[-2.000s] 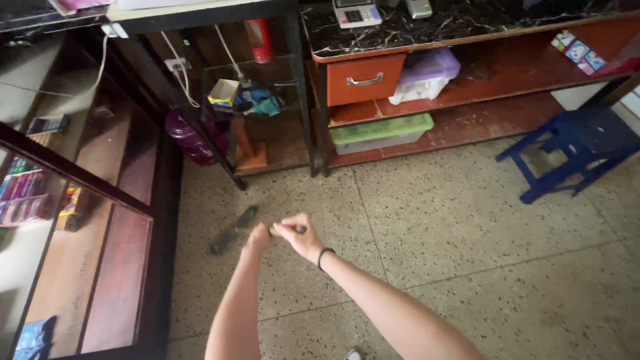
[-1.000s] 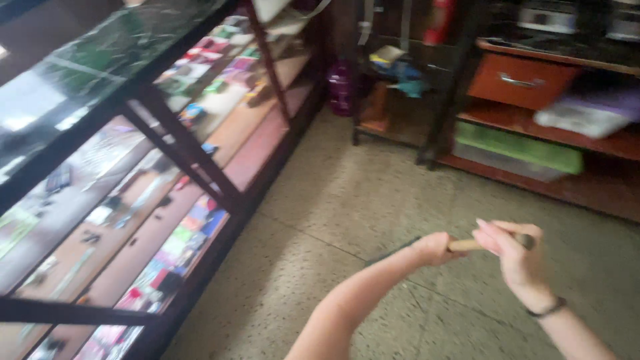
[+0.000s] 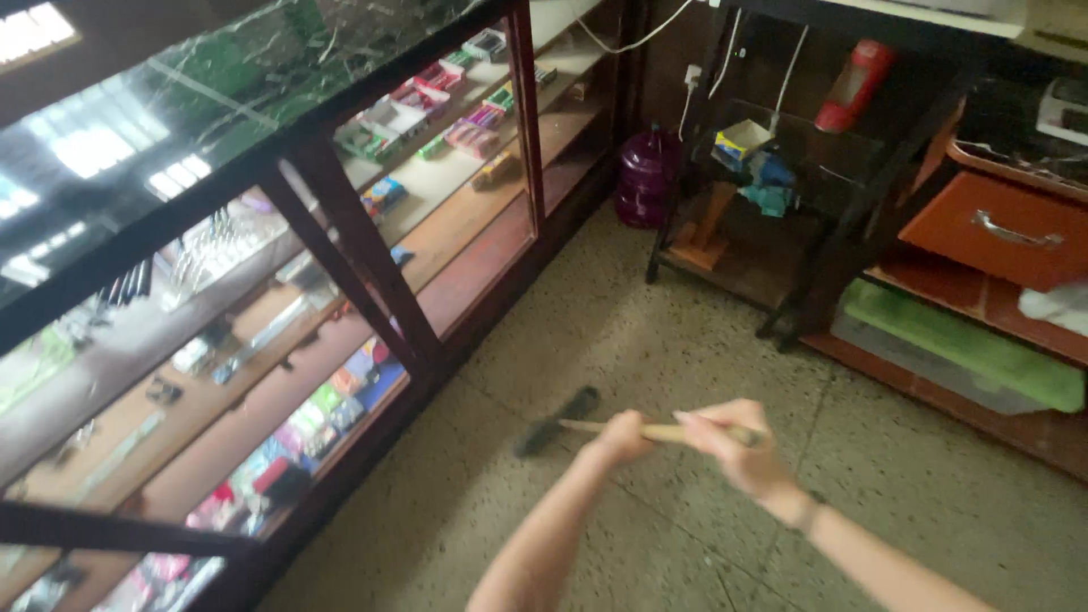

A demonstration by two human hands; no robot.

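Note:
Both my hands grip the pale wooden handle of a broom whose dark head rests on the speckled floor, blurred, to the left of my hands. My left hand is closed around the handle nearer the head. Higher up, close to the handle's rounded end, my right hand holds it, with a dark band on that wrist. The broom head lies out from the foot of the glass display case, not touching it.
A glass display case full of small goods runs along the left. At the back stand a purple water jug and a black metal rack. On the right, a wooden shelf unit holds a green-lidded plastic box.
The view has swung left since the first frame, bringing in more of the display case. Both hands keep hold of the broom handle; its head shows more plainly now than one second ago.

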